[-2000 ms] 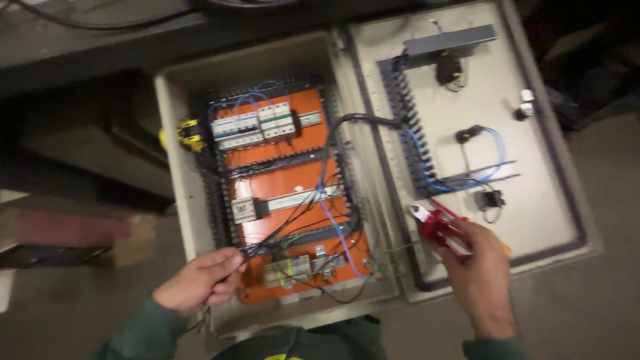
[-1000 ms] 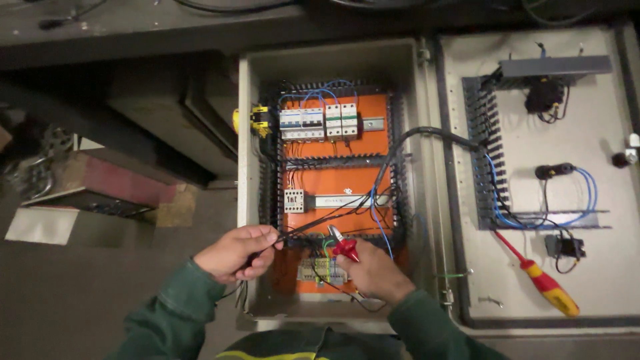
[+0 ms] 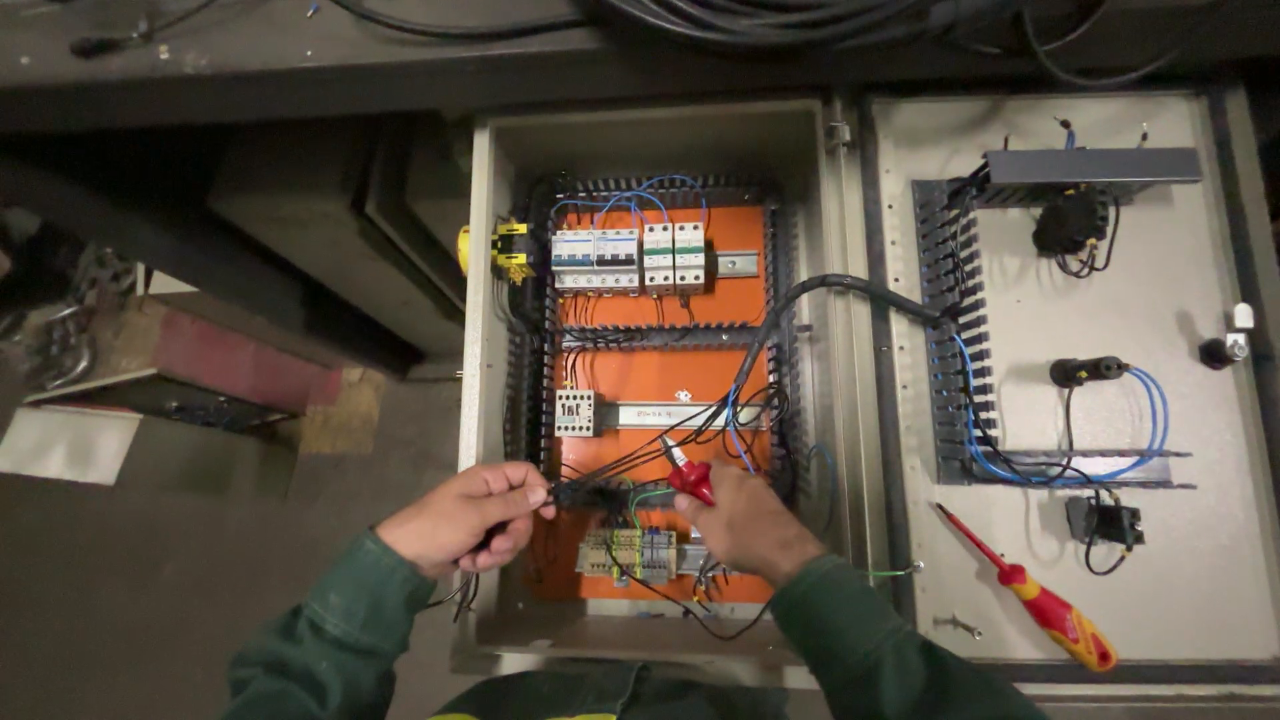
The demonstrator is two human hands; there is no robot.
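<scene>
My left hand [image 3: 470, 515] pinches the ends of several thin black wires [image 3: 640, 450] at the lower left of the open electrical enclosure [image 3: 480, 350]. The wires stretch up and right to a thick black cable bundle [image 3: 845, 283] that crosses to the door. My right hand [image 3: 750, 520] grips red-handled cutting pliers [image 3: 690, 480], their jaws just below the wires. Beneath both hands lie terminal blocks [image 3: 630, 555] on the orange mounting plate [image 3: 650, 375]. A contactor [image 3: 575, 413] is on the middle rail, with circuit breakers [image 3: 597, 258] above it.
The enclosure door [image 3: 1050, 330] lies open at the right, with switch bodies and blue wires on it. A red and yellow screwdriver [image 3: 1050, 612] rests on the door's lower part. Black cables [image 3: 700, 15] are coiled on the bench at the top. A red box [image 3: 235, 365] stands left.
Two seconds ago my right hand was over the door with the pliers; it is now over the enclosure near the wires. My left hand keeps its pinch. The view has shifted.
</scene>
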